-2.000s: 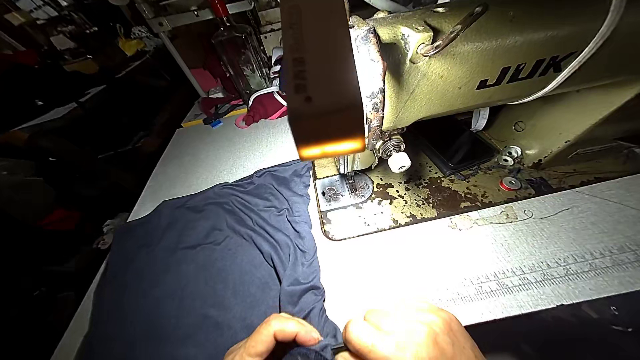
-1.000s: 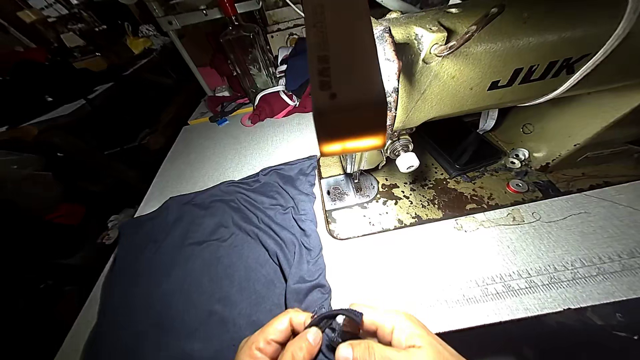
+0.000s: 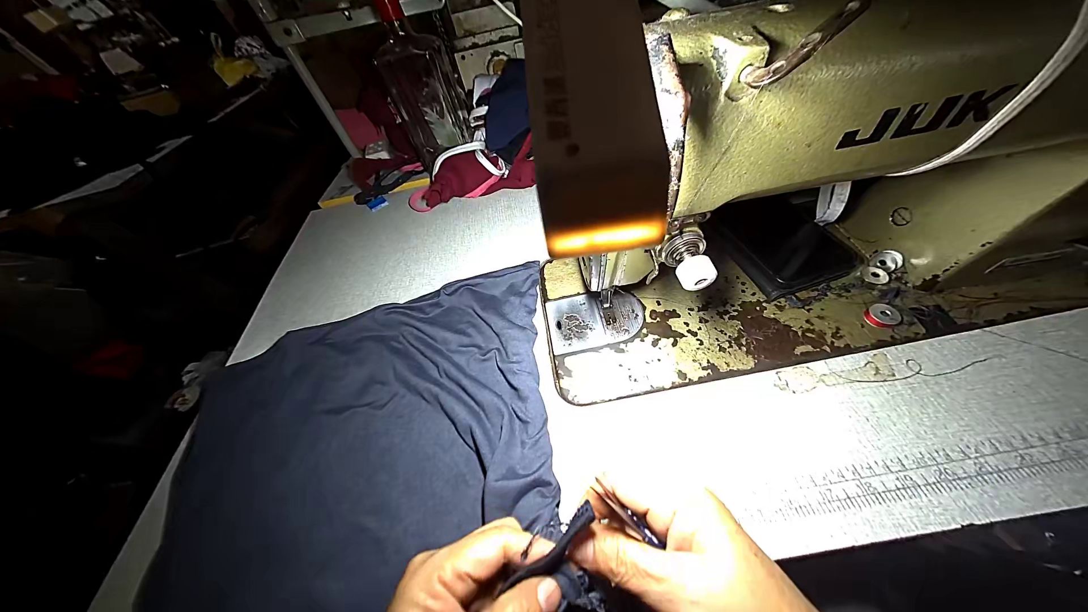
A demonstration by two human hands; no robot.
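Observation:
Dark navy fabric [image 3: 357, 442] lies spread over the left part of the sewing table, with gathered folds along its right side. At the bottom centre my left hand [image 3: 480, 569] pinches a bunched edge of that fabric between thumb and fingers. Close beside it on the right, my right hand [image 3: 671, 544] grips the same bunched part, and a thin pointed tool, perhaps thread snips, shows between its fingers. Above my hands stands the presser foot [image 3: 606, 297] of an industrial Juki sewing machine [image 3: 790, 110], with no fabric under it.
A lamp or guard [image 3: 595, 127] hangs before the machine head. Bobbins [image 3: 882, 315] and a black phone-like object [image 3: 786, 251] rest on the machine bed. A printed ruler [image 3: 935, 480] runs along the table's front. Maroon cloth [image 3: 467, 174] and a glass bottle [image 3: 421, 85] stand at the back.
The bunched fabric edge, curved in a loop between my hands one second ago, is now pinched into a narrow upright strip. The thin tool now shows in my right hand.

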